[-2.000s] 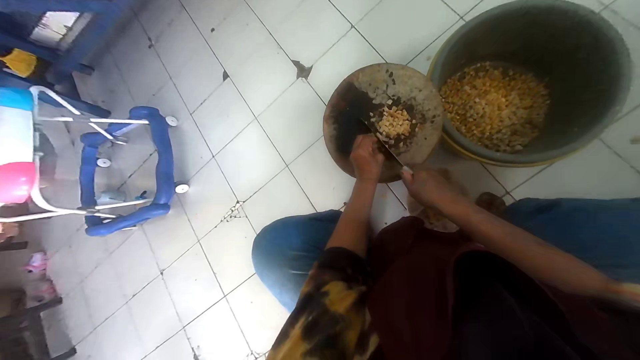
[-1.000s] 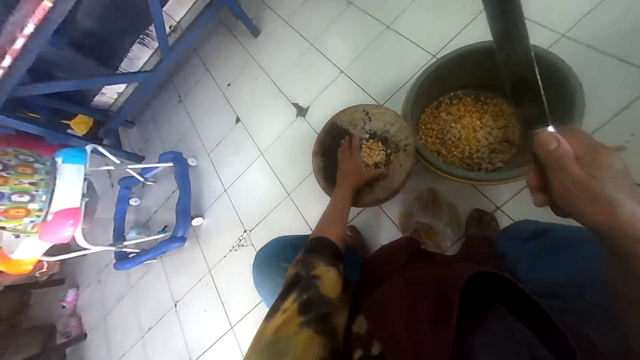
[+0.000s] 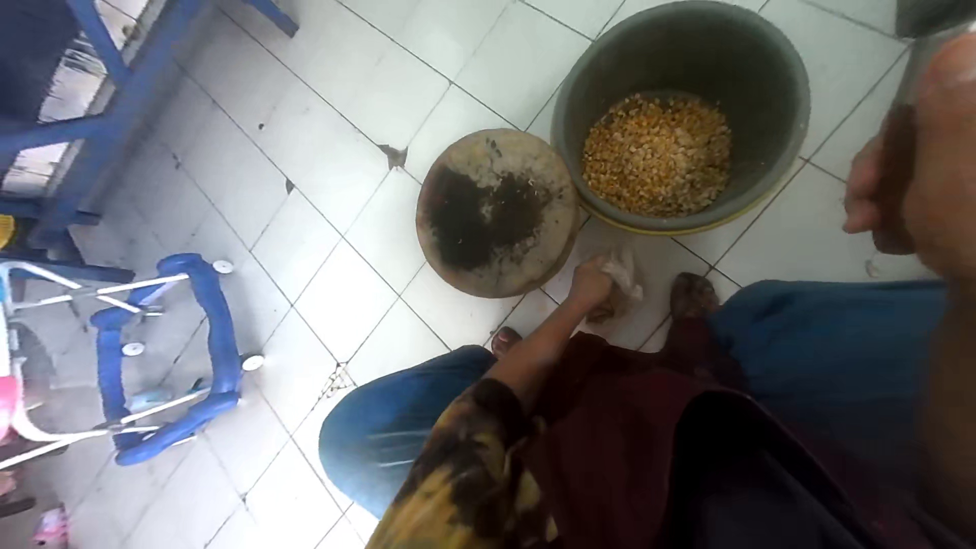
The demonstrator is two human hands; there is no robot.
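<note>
My left hand point(image 3: 592, 285) is at a crumpled, clear plastic bag point(image 3: 624, 284) on the floor between my feet; its fingers are partly hidden. My right hand point(image 3: 934, 168), close to the camera at the right edge, is closed round the handle of a wide-bladed knife point(image 3: 919, 65), whose blade is partly cut off by the frame. A round chopping block point(image 3: 553, 221) with dark stains and small scraps on top lies on the floor beyond my left hand. Right of it, a large grey tub point(image 3: 797, 99) holds chopped yellowish pieces point(image 3: 656, 156).
My feet point(image 3: 692, 295) and knees flank the bag. A blue-framed baby walker point(image 3: 221, 328) stands on the tiled floor point(image 3: 366, 252) at the left. Blue furniture legs point(image 3: 99, 152) rise at the upper left, and a small pink item point(image 3: 52, 526) lies at the lower left.
The pile of chopped pieces has left the block. My left hand has moved from the block to the plastic bag. My right hand has moved away from the block with the knife, out to the right.
</note>
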